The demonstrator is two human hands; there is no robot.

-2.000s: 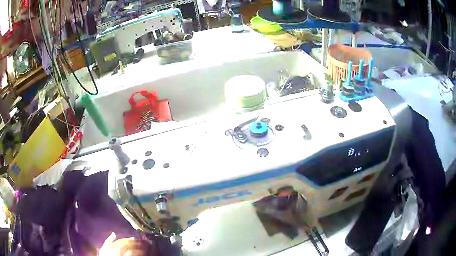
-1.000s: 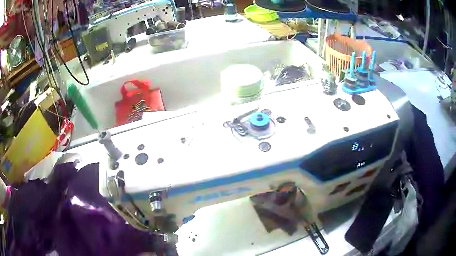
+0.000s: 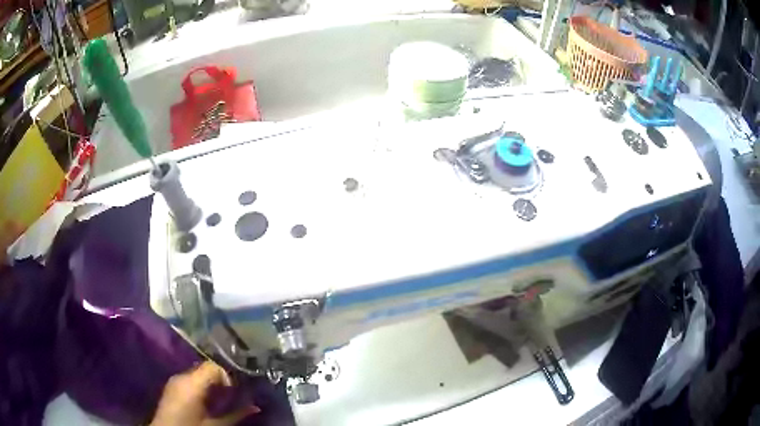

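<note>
Dark purple cloth (image 3: 125, 333) lies in shiny folds at the left of the sewing machine (image 3: 350, 241) and reaches its needle end. One hand, which looks like my left hand (image 3: 204, 398), is at the bottom edge, partly cut off. Its finger and thumb are on the cloth, just left of the presser foot area (image 3: 304, 387), with dark cloth between them. The fingertips are slightly blurred. The needle point cannot be made out. My right hand is not in view.
Small dark scraps (image 3: 483, 333) and a looped metal tool (image 3: 552, 374) lie under the machine arm. A flat black rectangle (image 3: 633, 354) is at right. A green-handled tool (image 3: 117, 96) stands at the head's left end. Behind are a red bag (image 3: 215, 104) and orange basket (image 3: 604, 54).
The view has moved closer and lower over the machine. The hand, seen at the bottom two seconds ago and out of view one second ago, shows again at the cloth beside the needle area.
</note>
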